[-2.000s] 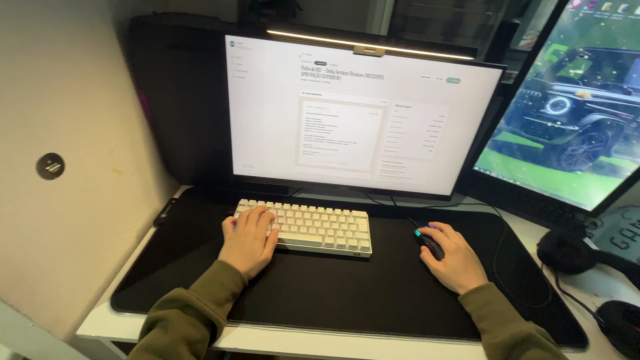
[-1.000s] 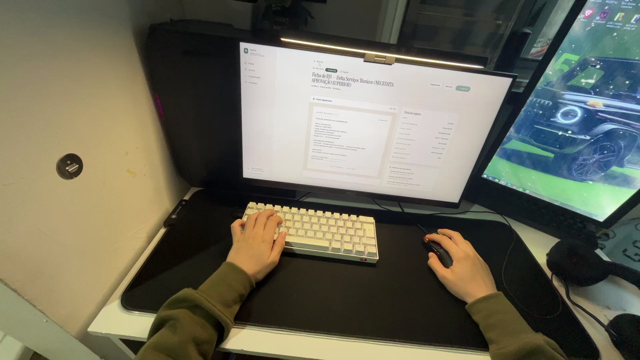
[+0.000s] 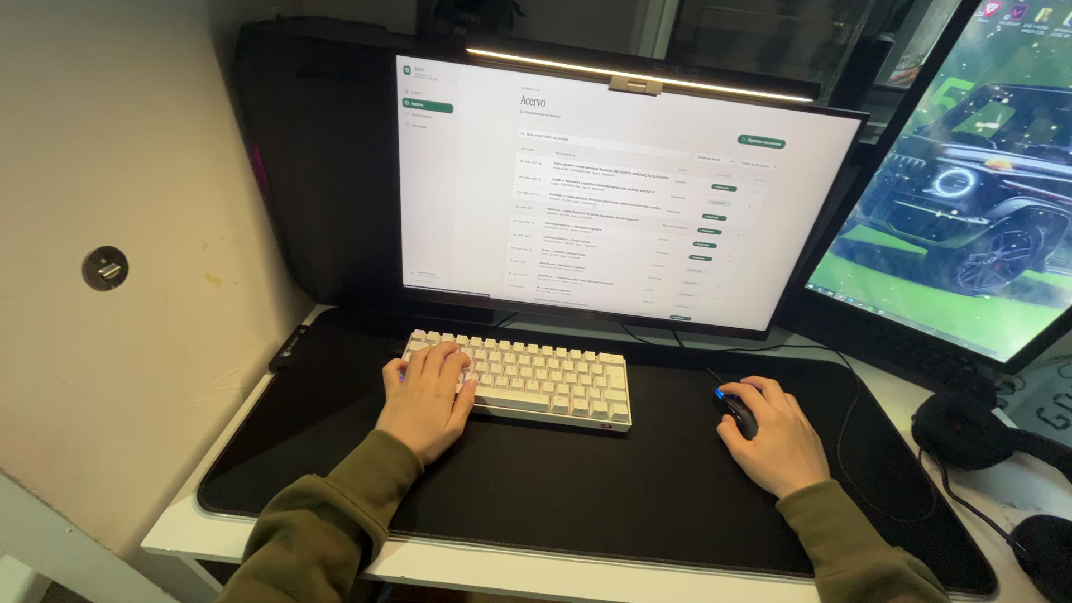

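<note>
My left hand [image 3: 427, 402] rests over the left end of a white compact keyboard [image 3: 553, 377], fingers apart on the keys. My right hand [image 3: 775, 431] is closed around a black computer mouse [image 3: 737, 414] with a small blue light, at the right part of a black desk mat [image 3: 603, 486]. Behind the keyboard stands a monitor [image 3: 636, 209] showing a page with a list of rows and green buttons. A lit light bar [image 3: 636, 84] sits along its top edge.
A second monitor [image 3: 963, 193] with a car wallpaper stands at the right. Black headphones [image 3: 963, 431] lie on the white desk [image 3: 494, 574] at the right edge. Cables run behind the mat. A wall [image 3: 126, 360] with a round metal lock borders the left side.
The monitor's page has changed from a document view to a list of rows. Both hands have stayed at the keyboard and the mouse.
</note>
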